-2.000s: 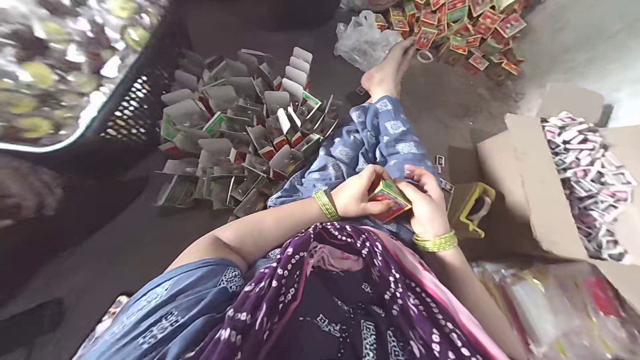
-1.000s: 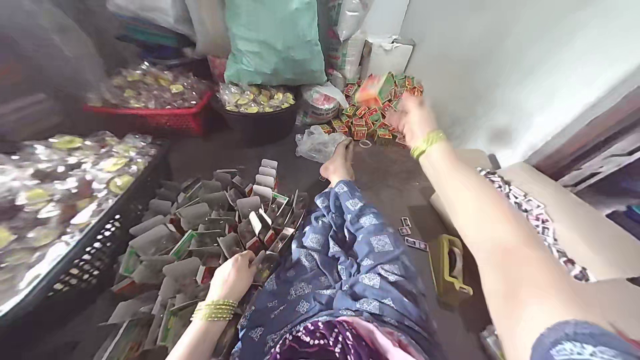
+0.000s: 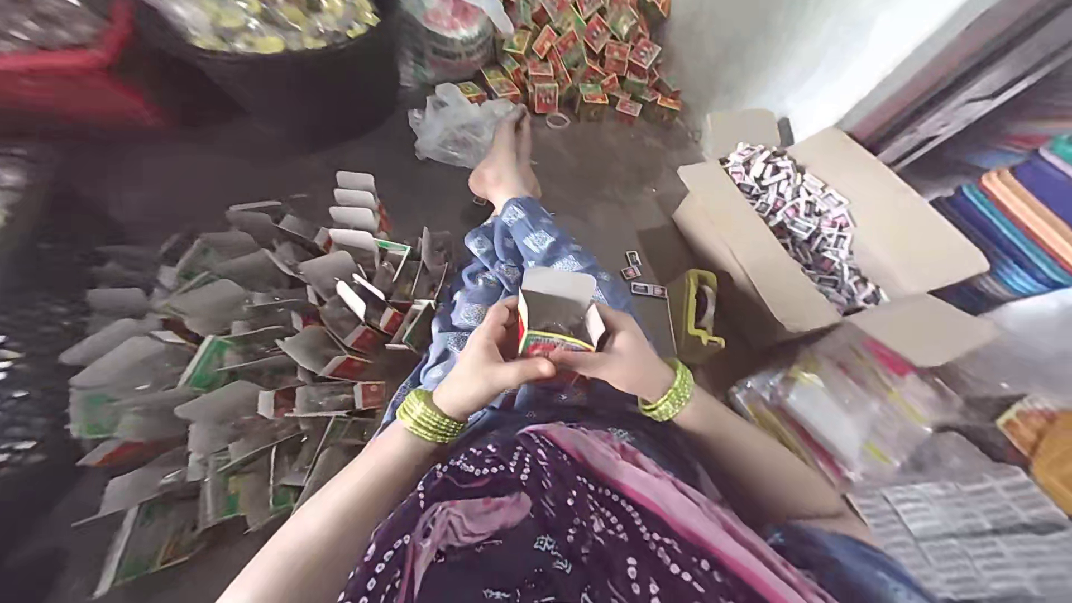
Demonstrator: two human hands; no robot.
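Note:
Above my lap, both hands hold one small printed cardboard box [image 3: 557, 342] with its grey flap standing up and its top open. My left hand [image 3: 494, 360] grips the left side, my right hand [image 3: 615, 352] the right side, with the thumbs near each other at the front. What lies inside the box is too dark to tell. Left of my leg spreads a heap of open cardboard boxes [image 3: 209, 352] with raised flaps. Beyond my bare foot lies a pile of closed small boxes [image 3: 578, 59]. A few small printed packets [image 3: 647, 290] rest on the floor right of my leg.
A carton [image 3: 745, 260] of small packets stands at the right, with a yellow tape dispenser [image 3: 699, 314] beside it. Plastic-wrapped packs [image 3: 846, 402] lie nearer me. A clear plastic bag [image 3: 456, 126] touches my foot. A black tub [image 3: 285, 92] and red crate [image 3: 75, 75] stand at the upper left.
A second ago my left hand was at the open boxes and my right hand reached toward the far pile with a box near it. Now both hands are together on an open box.

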